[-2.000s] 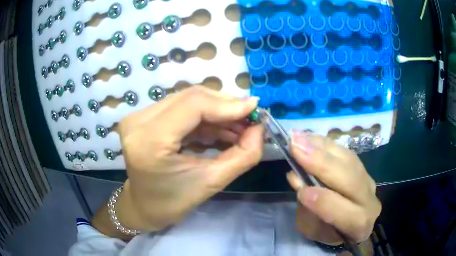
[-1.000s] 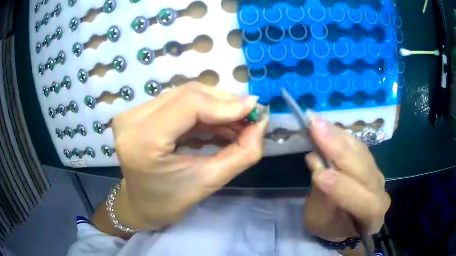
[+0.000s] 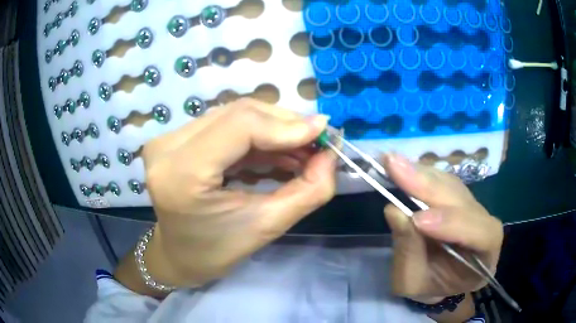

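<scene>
My left hand (image 3: 234, 189) pinches a small round part (image 3: 324, 138) with a green centre between thumb and fingertip, above the tray's front edge. My right hand (image 3: 442, 233) holds silver tweezers (image 3: 379, 183), prongs apart, with the tips at the small part. Whether the tips touch it I cannot tell. The white tray (image 3: 284, 69) has brown dumbbell-shaped cutouts with metal-rimmed parts in them at the left. A blue film (image 3: 410, 63) with rows of pale thin rings lies on the tray's right side. My left hand hides part of the tray.
A cotton swab (image 3: 534, 64) lies right of the tray, beside a black-handled tool (image 3: 557, 120). Crumpled clear scrap (image 3: 470, 169) is at the tray's lower right corner. Stacked trays (image 3: 24, 158) stand at the far left. The dark green bench top (image 3: 521, 139) shows around the tray.
The tweezers moved off the small part toward the film, then back to it, now with both prongs visible and apart. My left hand stays nearly in place.
</scene>
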